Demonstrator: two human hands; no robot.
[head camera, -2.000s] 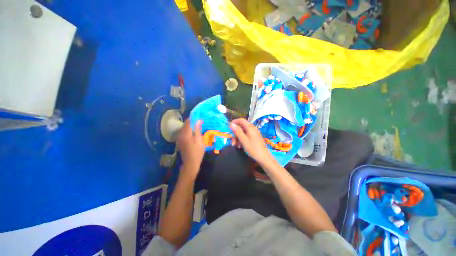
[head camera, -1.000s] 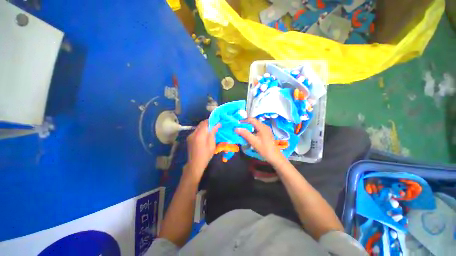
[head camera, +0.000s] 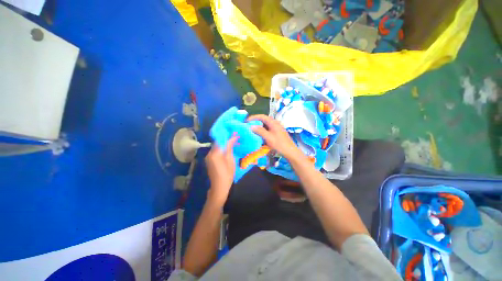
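Note:
A bright blue fabric piece (head camera: 238, 137) with an orange curved shape is held between my two hands, just right of the nozzle. My left hand (head camera: 221, 164) grips its lower left side. My right hand (head camera: 272, 134) grips its upper right side. The white nozzle cone (head camera: 184, 145) sits on the blue panel; its short metal tube (head camera: 204, 145) points at the piece. Whether the tube's tip touches or enters the fabric is hidden. The white basket (head camera: 345, 148) on my lap holds several blue, white and orange toy skins (head camera: 303, 118).
The blue machine (head camera: 121, 164) fills the left side, with metal latches (head camera: 189, 108) around the cone. A yellow liner bag (head camera: 325, 63) at the top surrounds many pieces. A blue tote (head camera: 386, 219) with skins stands at lower right. White scraps lie on the green floor.
The piece moved from over the nozzle to its right, then was lifted slightly and turned, its fabric now folded. My right hand has shifted up to its upper edge.

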